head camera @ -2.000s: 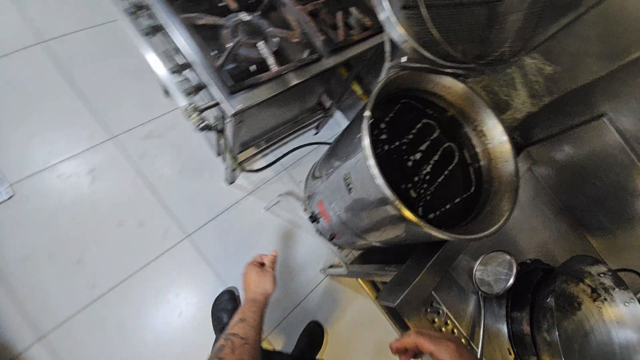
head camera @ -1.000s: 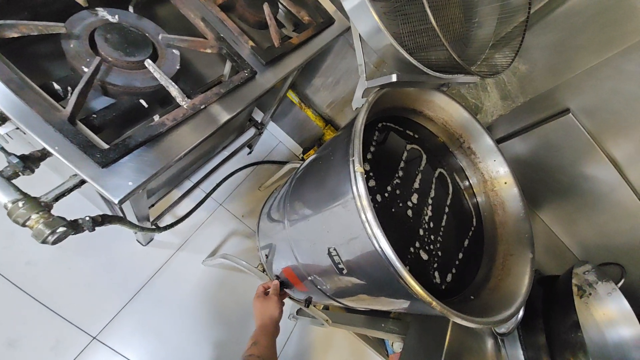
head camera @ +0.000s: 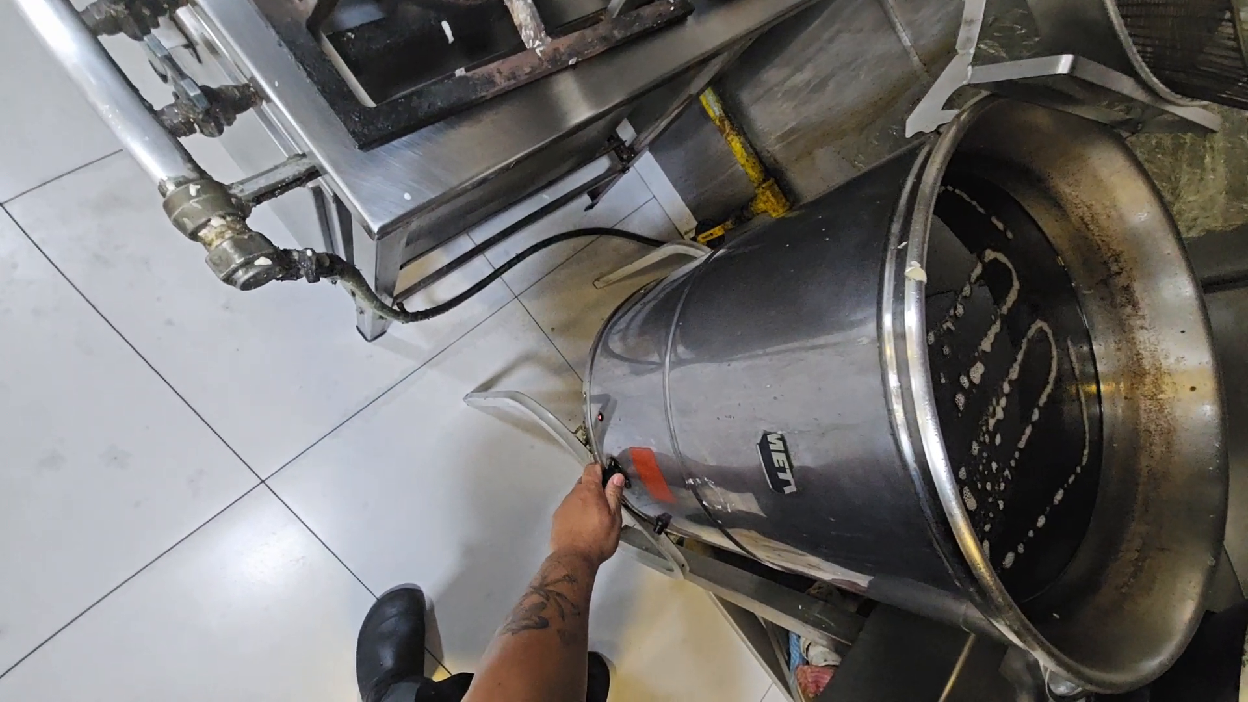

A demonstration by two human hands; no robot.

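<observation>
A tall stainless steel deep fryer point(head camera: 780, 380) stands on metal legs at the right, its wide round rim facing up. Dark oil point(head camera: 1014, 409) with lines of pale foam fills its well, and a heating element shows faintly inside. Low on its side, by an orange-red sticker point(head camera: 650, 475), my left hand point(head camera: 591, 507) has its thumb and fingers closed around a black control knob point(head camera: 616, 472). A smaller dark knob point(head camera: 662, 524) sits just below and to the right. My right hand is out of view.
A steel gas range point(head camera: 468, 136) with a front pipe point(head camera: 107, 88) stands at upper left. A black hose point(head camera: 507, 278) runs towards the fryer, near a yellow pipe point(head camera: 741, 156). Behind the fryer is a wire-mesh basket point(head camera: 1180, 49). My boot point(head camera: 392, 634) is on the tiled floor.
My left hand has moved from over the floor to the fryer's knob. My right hand, at the lower edge two seconds ago, has left the view. The view is closer to the fryer.
</observation>
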